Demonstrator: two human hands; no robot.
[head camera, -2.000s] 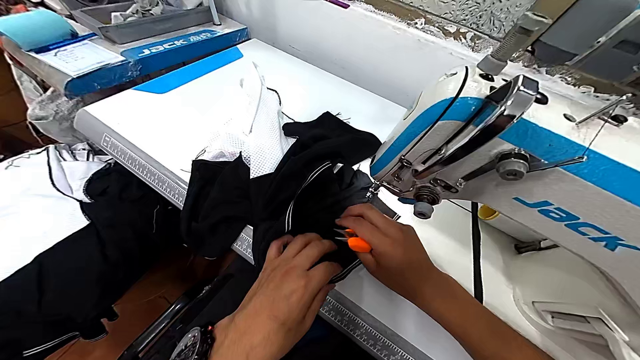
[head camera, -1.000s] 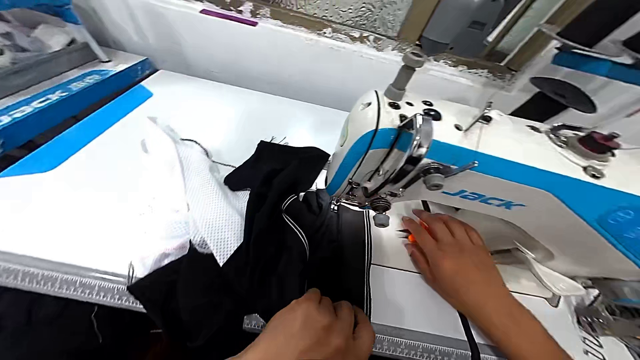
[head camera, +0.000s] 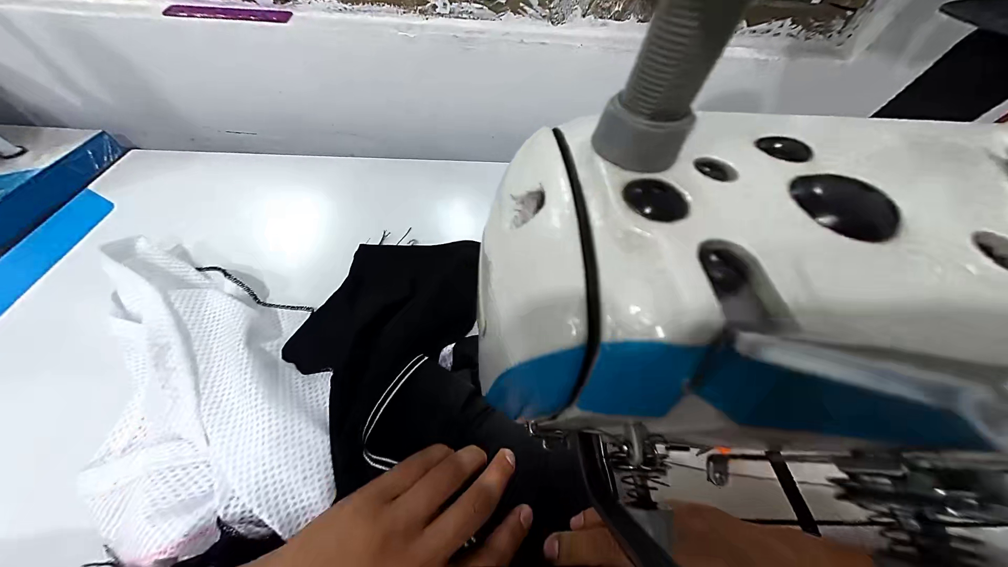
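Note:
Black fabric (head camera: 394, 315) with a double white stitched line lies under the head of a white and blue sewing machine (head camera: 646, 299). White mesh fabric (head camera: 244, 394) is bunched to its left. My left hand (head camera: 433, 512) rests on the black fabric with its fingers spread, left of the needle area. My right hand (head camera: 677, 535) is partly hidden behind the machine's lower parts, its fingertips on the black fabric close to my left hand. Whether it holds anything cannot be seen. A small orange spot shows behind the machine's metal parts.
The white tabletop (head camera: 213, 189) runs back to a pale wall (head camera: 354, 94). A blue-edged table (head camera: 63, 181) adjoins at the far left. A grey ribbed tube (head camera: 669, 71) rises from the machine's head, which blocks the view to the right.
The view has moved much closer to the machine head. My right hand, beside the needle area with an orange-handled tool a second ago, is now at the black fabric near my left hand.

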